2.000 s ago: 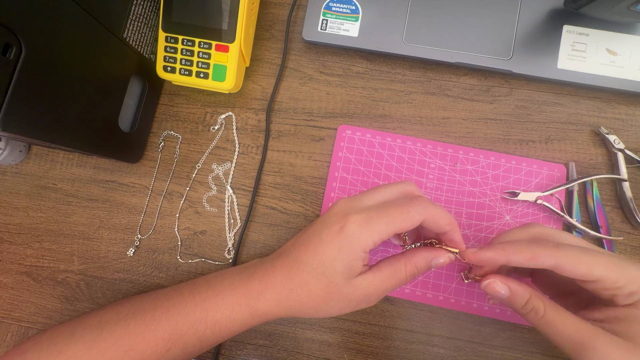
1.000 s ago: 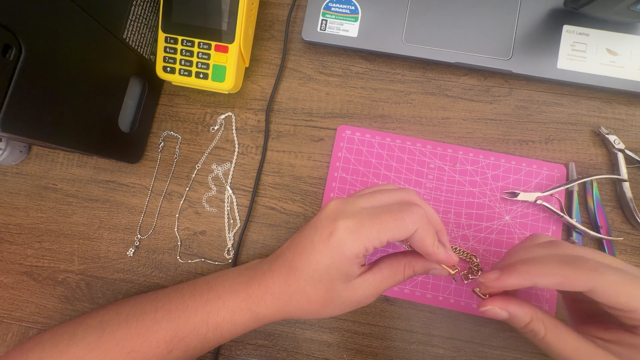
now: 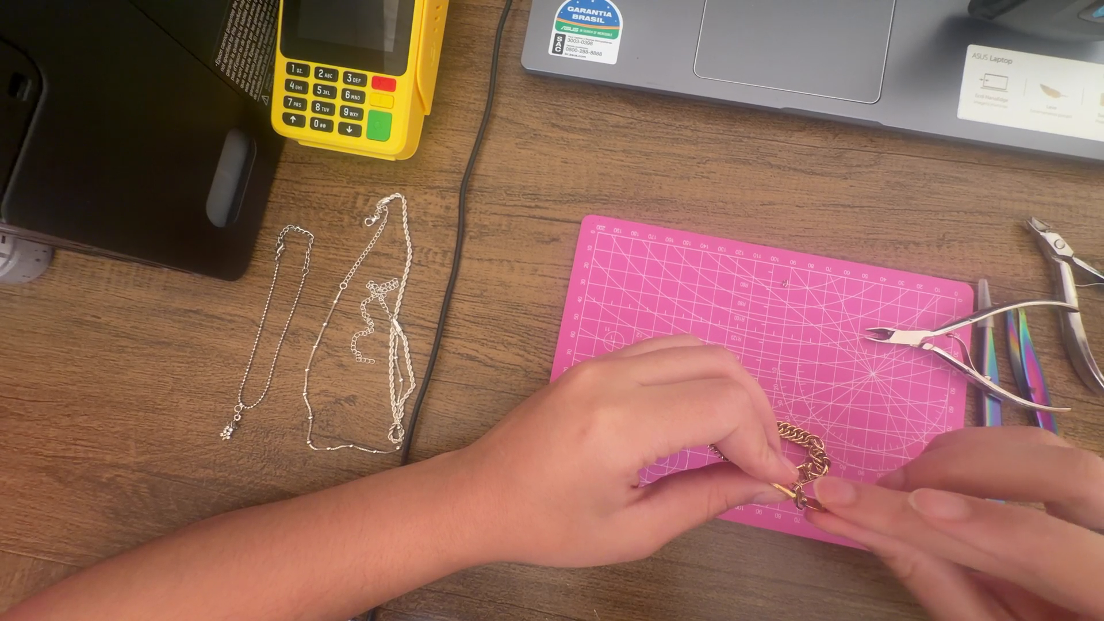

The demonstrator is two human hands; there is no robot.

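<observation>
Over the lower part of a pink cutting mat (image 3: 742,293), my left hand (image 3: 638,448) pinches a gold-coloured metal piece at one end of a gold curb-link chain (image 3: 806,440). My right hand (image 3: 992,517) meets it from the right, its thumb and fingertips pinching another small gold part of the same chain. The two sets of fingertips nearly touch. A loop of the links shows just above them; the rest of the chain is partly hidden behind my left hand. Silver cuticle nippers (image 3: 914,337) lie above my right hand, across the mat's right edge.
Rainbow-coloured tweezers (image 3: 1026,371) and a second pair of nippers (image 3: 1065,276) lie at the right. Silver necklaces (image 3: 397,345) and a thin silver chain (image 3: 252,354) lie left of a black cable (image 3: 460,207). A yellow card terminal (image 3: 345,95), a black device (image 3: 129,138) and a laptop (image 3: 638,60) stand behind.
The gold ends between my fingertips were apart a second ago and are now together. My right hand has moved a little down, and the links hang in a rounder loop.
</observation>
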